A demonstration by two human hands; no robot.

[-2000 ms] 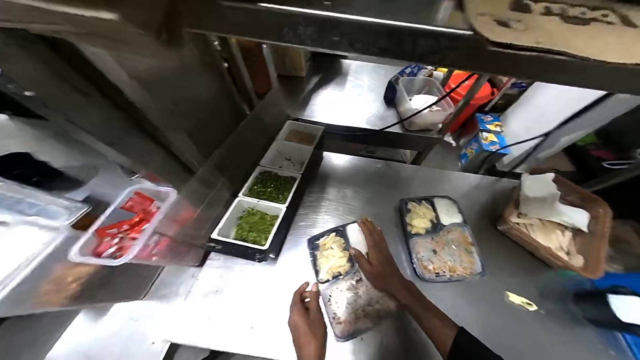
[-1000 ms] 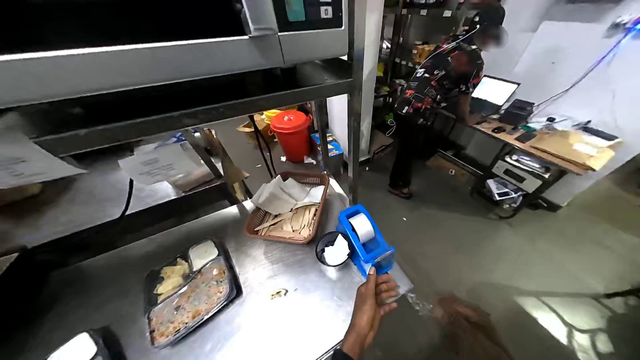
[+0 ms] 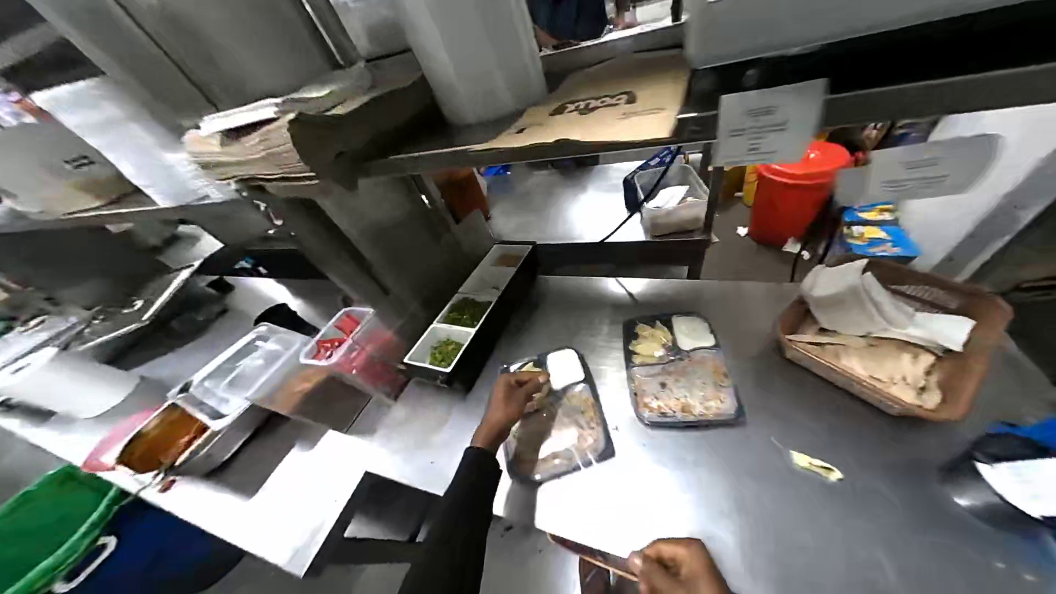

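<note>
Two black compartment meal trays with clear covers lie on the steel table, one at left [image 3: 596, 458] and one at right [image 3: 683, 412]. Each has a large section of mixed food, yellowish pieces and a white portion. My left hand [image 3: 516, 400] is over the left tray's upper left part, fingertips pinched together; whether it holds something thin cannot be told. Low in the view, at the table's near edge, my right hand [image 3: 678, 568] has its thumb and finger close together. Anything between them is too unclear to make out.
A brown basket [image 3: 961, 388] with flatbread and paper stands at right, beside a dark round container [image 3: 990, 487]. A black holder with green chopped garnish [image 3: 445, 352] borders the left side. Farther left are a tub of red packets [image 3: 334, 338] and a sauce pan [image 3: 165, 437]. A shelf [image 3: 528, 153] hangs above.
The view has swung back from the right to the two trays. My right hand, at the blue tape dispenser one second ago, is now at the table's near edge.
</note>
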